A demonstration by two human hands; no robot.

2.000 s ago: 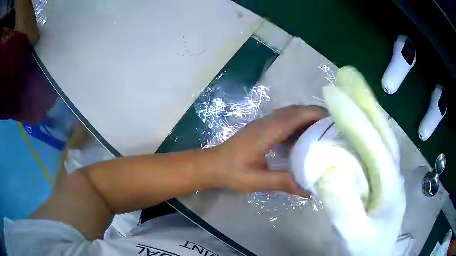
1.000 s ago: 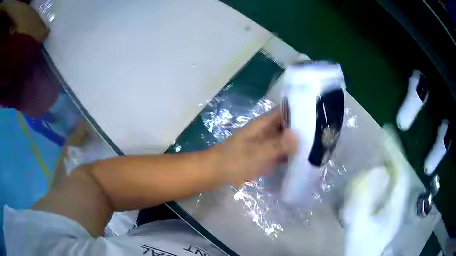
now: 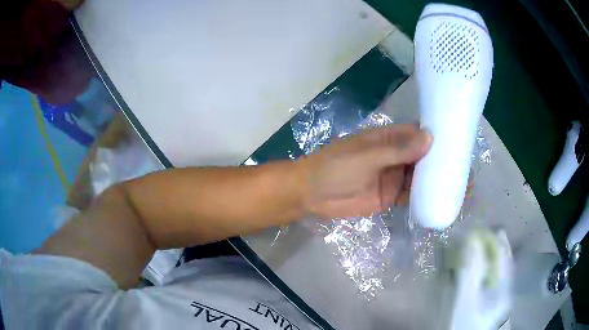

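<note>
My bare left hand (image 3: 368,171) grips a glossy white handheld device (image 3: 450,116) by its middle, thumb on the near face and fingers behind. The device is held above the bench, wide head up, rounded handle down. Its face with the vent grille (image 3: 454,49) is towards me; a thin dark seam line crosses near the head end. My gloved right hand (image 3: 481,280) is blurred, below and apart from the device, near the bottom right. Its fingers and anything it may hold cannot be made out.
Crinkled clear film (image 3: 361,251) lies on the pale board below my left hand. The green conveyor belt (image 3: 516,97) runs at the right with white devices (image 3: 567,160). A bottle's shiny metal top (image 3: 559,276) is at the lower right. Another person's dark red sleeve (image 3: 45,51) is at the upper left.
The device has come up from under the gloved right hand and turned from its black-panel face to its vent face. The right hand has moved down, away from it. The view has shifted.
</note>
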